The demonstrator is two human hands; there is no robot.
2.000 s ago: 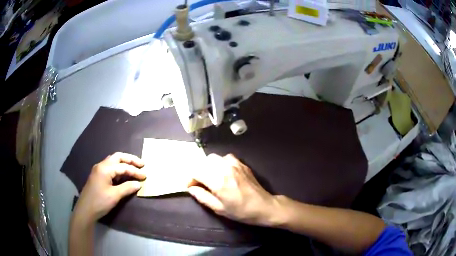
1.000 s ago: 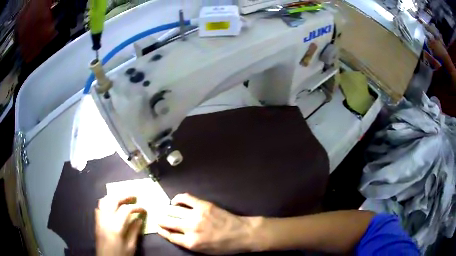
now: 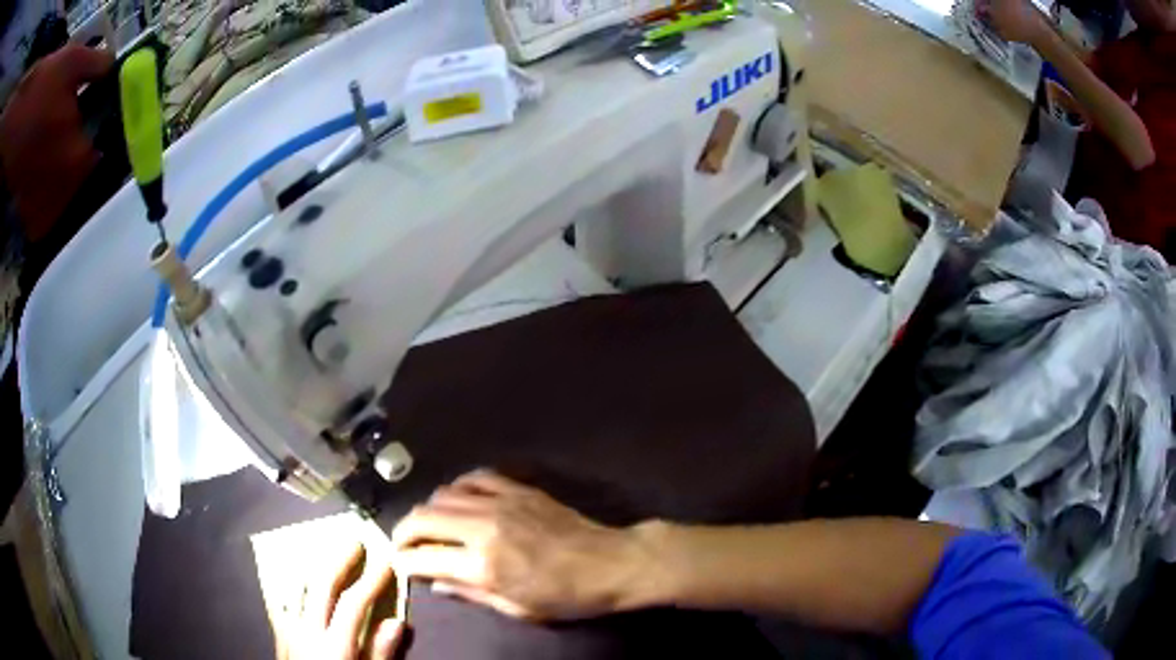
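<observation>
A dark brown cut panel lies across the sewing machine bed, under the needle area. A pale cream piece lies on the panel just in front of the needle, bright under the lamp. My left hand rests on the pale piece with fingers spread, cut off by the bottom edge. My right hand lies flat on the panel, its fingertips at the pale piece's right edge, beside the needle. Both hands press from above; neither visibly grasps anything.
The white JUKI machine arches over the panel. A green-handled screwdriver stands at its head, near a blue tube. A white box sits on top. A grey bundle is at right. Other people's arms show at the upper corners.
The view has swung right, so the machine and hands sit further left and lower. The pale piece has turned slightly, and my hands have come closer together on it.
</observation>
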